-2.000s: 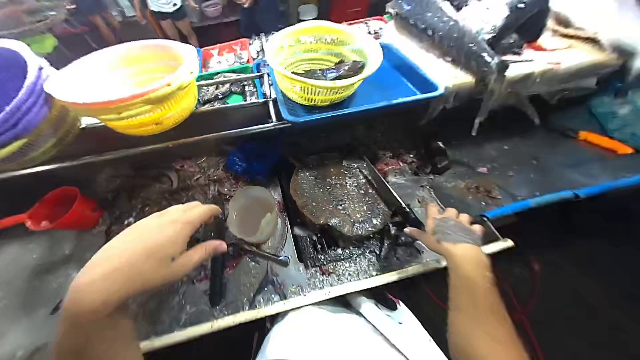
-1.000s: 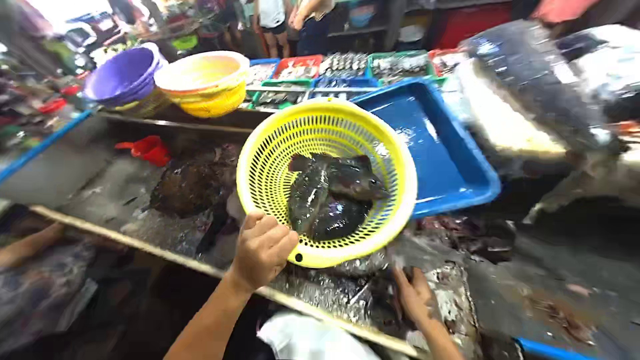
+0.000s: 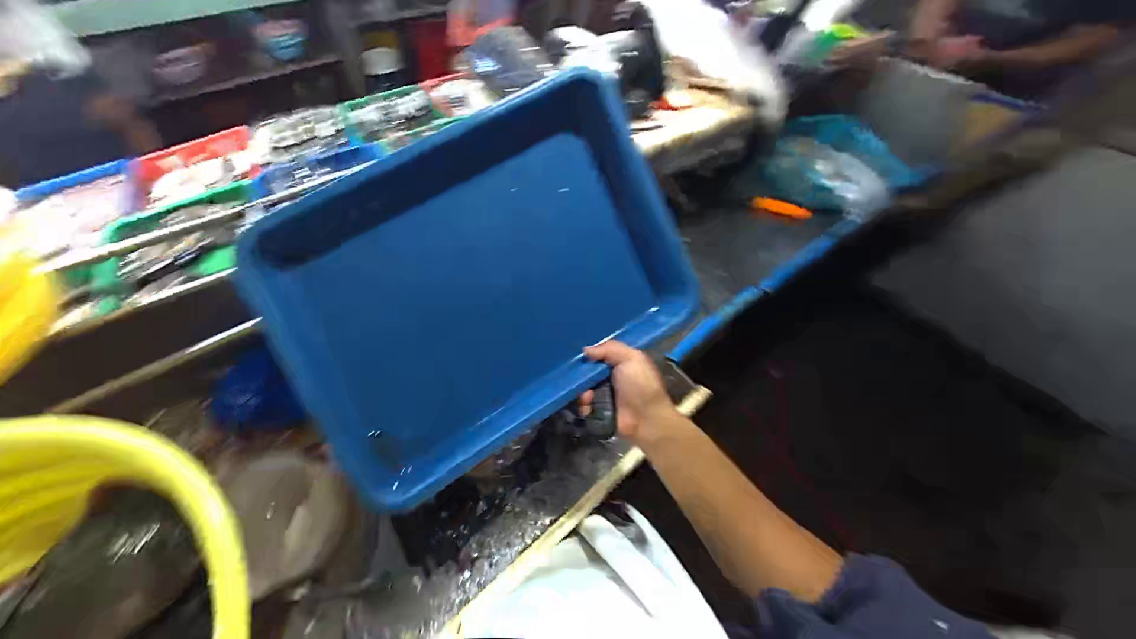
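Observation:
My right hand point(image 3: 626, 386) grips the near rim of a blue plastic tray point(image 3: 479, 275) by its lower right part, thumb over the edge. The tray is tilted toward me above the work trough, with only wetness in it. A dark handle point(image 3: 601, 410) shows just under the fingers; whether the hand also holds it, I cannot tell. At the lower left a yellow plastic basket point(image 3: 191, 488) is partly in view, with a dark wet fish point(image 3: 115, 550) at it. My left hand is outside the view.
Colored crates of fish point(image 3: 191, 164) line the far side. A blue bag point(image 3: 257, 390) and a round pale container point(image 3: 284, 515) lie in the trough. An orange-handled tool point(image 3: 781, 209) rests at the right near a teal plastic bag point(image 3: 825, 169). A person's arms point(image 3: 1021, 49) show top right.
My right hand has taken hold of the blue tray, which lay flat beyond the trough before. The yellow basket, earlier at my left hand, now shows at the lower left. The view has swung right.

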